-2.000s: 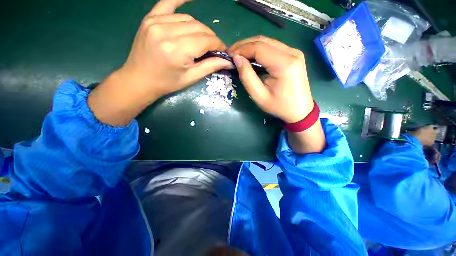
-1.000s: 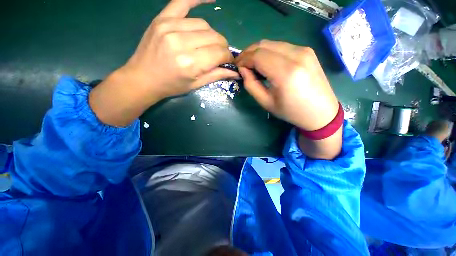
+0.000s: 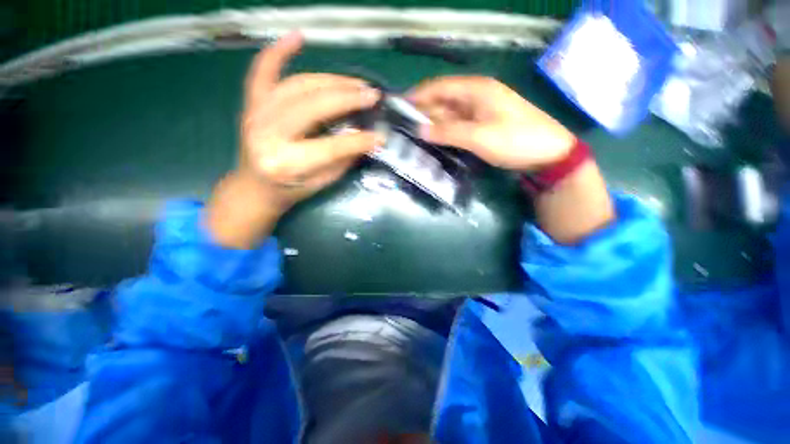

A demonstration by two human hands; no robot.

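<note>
The frame is motion-blurred. An open phone unit (image 3: pixel 420 165) with black edges and a silvery-white middle is held tilted above the bench, its lower end pointing down and right. My left hand (image 3: pixel 303 139) grips its upper left part between thumb and fingers, with the index finger raised. My right hand (image 3: pixel 494 121) has its fingertips at the upper right edge of the phone; the blur hides their exact hold. A pale heap of small pieces (image 3: pixel 374 184) shows partly behind and below the phone.
A blue parts bin (image 3: pixel 654 52) with white bits stands at the upper right, beside crumpled clear plastic bags (image 3: pixel 697 95). A pale rail (image 3: pixel 346 24) runs along the far side of the green bench (image 3: pixel 390 264). Blurred silvery fixture (image 3: pixel 755 195) and a neighbour's blue sleeve (image 3: pixel 736 347) are at right.
The phone, earlier mostly hidden edge-on between my hands, now shows its silvery-white face. My right hand has turned and its fingers have shifted along the phone. The view has shifted, showing more rail.
</note>
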